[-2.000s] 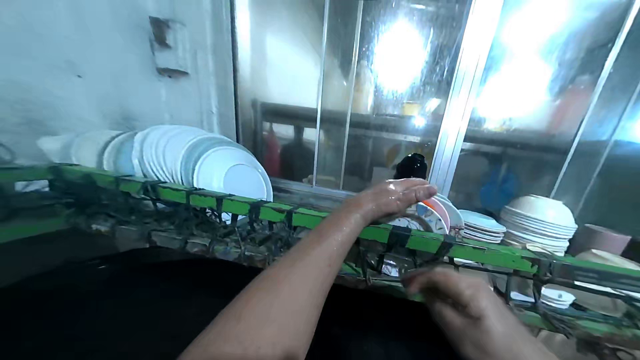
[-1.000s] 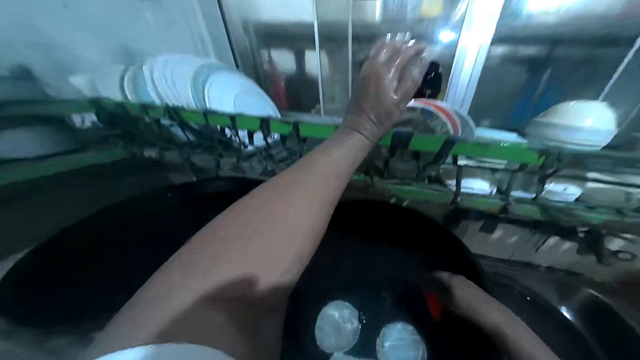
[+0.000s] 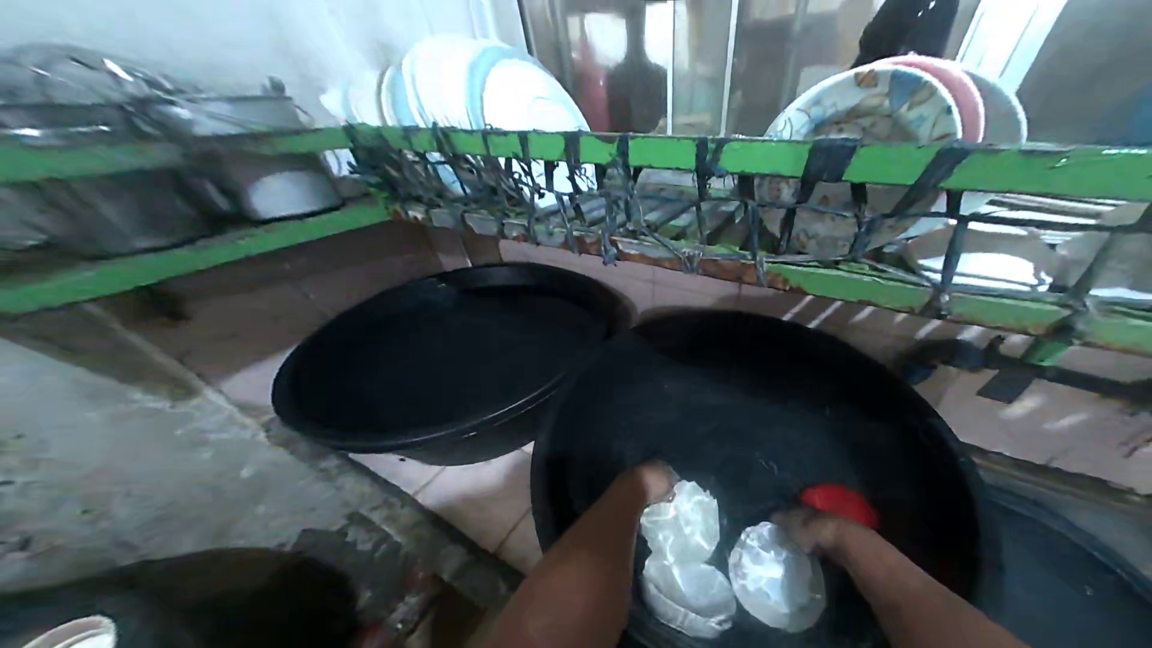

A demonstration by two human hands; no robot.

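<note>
Both hands reach down into a round black basin (image 3: 747,396) that holds water. My left hand (image 3: 655,481) is at the upper left of a pale, translucent dish (image 3: 681,522), its fingers mostly hidden. A second pale dish (image 3: 688,596) lies just below that one, overlapping it. My right hand (image 3: 805,529) is at the top of another pale dish (image 3: 777,576), close to a red object (image 3: 840,506) in the water. Whether either hand grips a dish cannot be made out.
Another black basin (image 3: 450,351) stands to the left, and part of a dark tub (image 3: 1062,567) shows at right. Behind runs a green dish rack (image 3: 657,153) with white plates (image 3: 522,90) and a patterned bowl (image 3: 873,108). Metal pots (image 3: 243,112) fill the left shelves.
My left hand has come down from above the rack into the basin. The right hand is now beside a pale dish. The view has swung down and to the left.
</note>
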